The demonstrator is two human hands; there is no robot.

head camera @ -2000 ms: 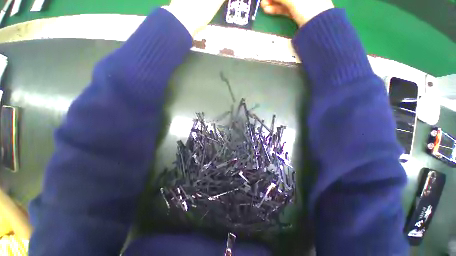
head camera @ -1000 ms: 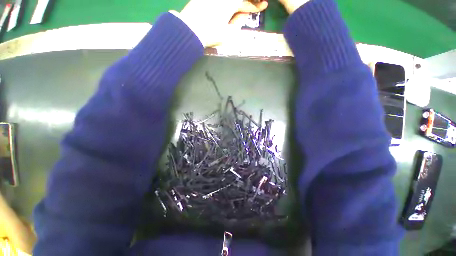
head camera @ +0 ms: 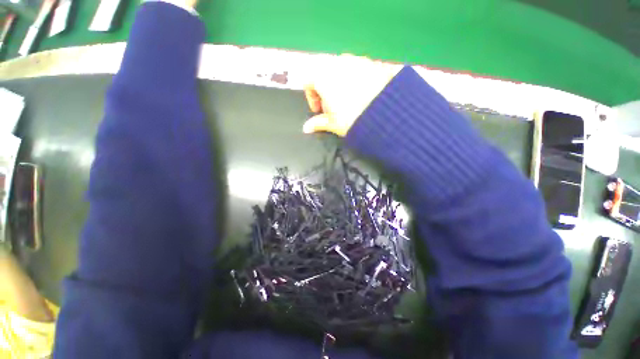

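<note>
A loose pile of thin black strips, some with shiny ends (head camera: 330, 245), lies on the dark green bench top in front of me. My right hand (head camera: 340, 98) is over the bench just beyond the pile, beside the cream-white rail. Its thumb and a finger are apart with nothing seen between them; its palm side is hidden. My left hand (head camera: 184, 3) is at the top edge, beyond the rail over the green belt. Only a sliver near the cuff shows; its fingers are out of the picture.
The rail (head camera: 238, 64) runs across between bench and green belt (head camera: 295, 28). White-silver plates (head camera: 107, 14) lie on the belt at upper left. At right are a dark-screened phone (head camera: 561, 168), a small orange-and-black unit (head camera: 623, 200) and a glossy black housing (head camera: 605, 291). A person's yellow sleeve (head camera: 24, 336) is lower left.
My right hand has come back from the belt to the pile's far side. My left hand has moved left and forward, mostly out of the picture. The unit between the hands is out of sight.
</note>
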